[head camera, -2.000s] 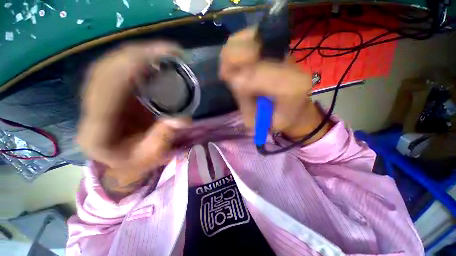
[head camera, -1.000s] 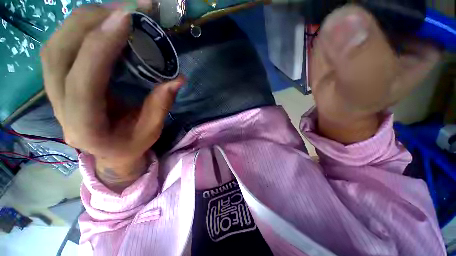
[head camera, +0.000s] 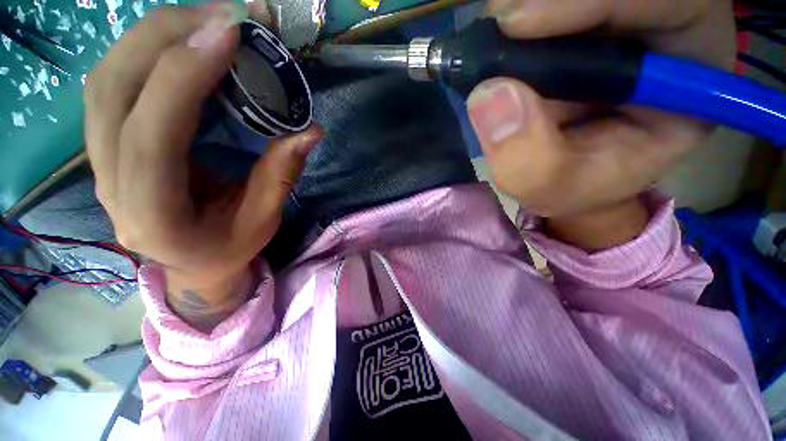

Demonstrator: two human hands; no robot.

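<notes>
My left hand grips a round black case with a silver rim between thumb and fingers, tilted, above my lap at the upper left. Its inside shows a grey disc face and a small white-outlined slot. My right hand holds a soldering iron with a black grip, blue rear and silver collar. The iron lies nearly level, its metal shaft pointing left. Its tip is near the case's right edge; I cannot tell whether they touch.
A green mat with many white scraps lies at the upper left. Red and black leads hang at the left edge. A blue metal frame stands at the right. A silvery item sits at the top edge.
My right hand has come in from the right with the iron, which now points left towards the case. My left hand has turned the case slightly and hardly moved since one second ago.
</notes>
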